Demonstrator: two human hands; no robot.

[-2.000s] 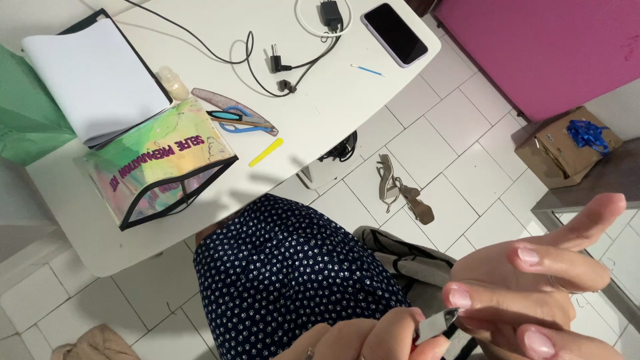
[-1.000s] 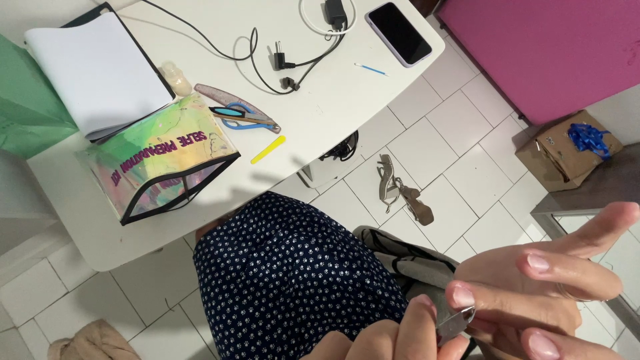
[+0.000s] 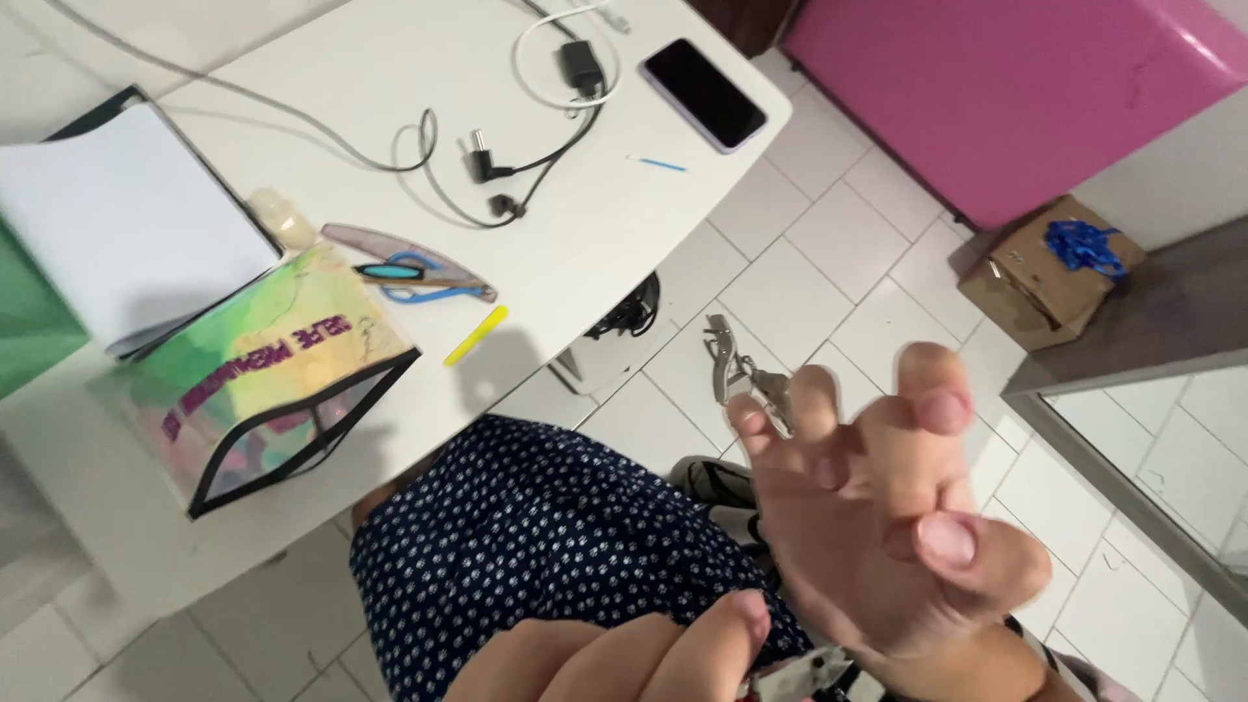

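At the bottom centre, my left hand (image 3: 624, 653) has its fingers around a small metal nail clipper (image 3: 804, 675), which is partly cut off by the lower edge. My right hand (image 3: 877, 546) is to the right of it, palm towards the camera, fingers bent and spread, holding nothing. The clipper is near the heel of that hand. Beneath both hands is dark blue patterned cloth (image 3: 546, 526) over the lap. On the white table (image 3: 322, 97) are a colourful zip pouch (image 3: 283, 361), scissors with blue handles (image 3: 429, 278), a yellow stick (image 3: 476, 335) and a thin blue stick (image 3: 661, 164).
A phone (image 3: 707, 95), a black plug (image 3: 483, 161) with cables, and white paper sheets (image 3: 136, 224) lie on the table. Sandals (image 3: 723, 361) are on the tiled floor. A pink case (image 3: 1004, 88), a cardboard box (image 3: 1053, 278) and a framed mirror (image 3: 1160, 468) stand at the right.
The clipper has moved away from the right hand's fingertips, down towards the bottom edge. The right hand has risen and turned, its fingers now pointing up. The view has shifted closer to the table.
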